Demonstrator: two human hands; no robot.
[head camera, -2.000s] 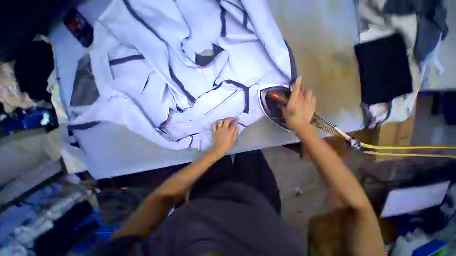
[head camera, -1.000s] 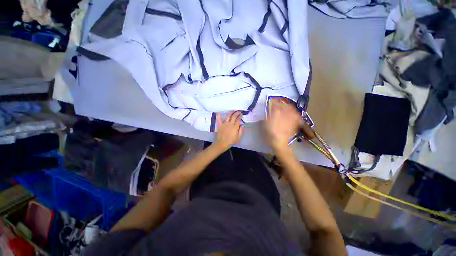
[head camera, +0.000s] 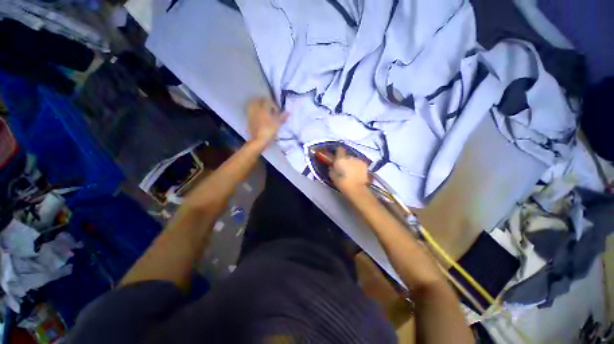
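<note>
A large pale grey-white garment (head camera: 417, 87) with thin dark seam lines lies rumpled over the pressing table (head camera: 202, 57). My right hand (head camera: 349, 169) is closed on the reddish-brown handle of the steam iron (head camera: 322, 161). The iron's dark pointed plate with a pale rim rests on the garment's near edge, its tip towards the left. My left hand (head camera: 264, 119) is at the garment's left edge, fingers apart and slightly blurred; whether it touches the cloth is hard to tell.
A yellow hose (head camera: 458, 267) runs from the iron to the lower right, past a black square pad (head camera: 486, 261). Crumpled grey and white pieces (head camera: 562, 235) lie at the right. Blue crates or sheeting (head camera: 57, 144) and a small open box (head camera: 176, 176) are at the left below table level.
The view has turned, so the table now slants down to the right. The iron has moved left over the garment's near edge. My left hand has moved off the seam to the cloth's left edge.
</note>
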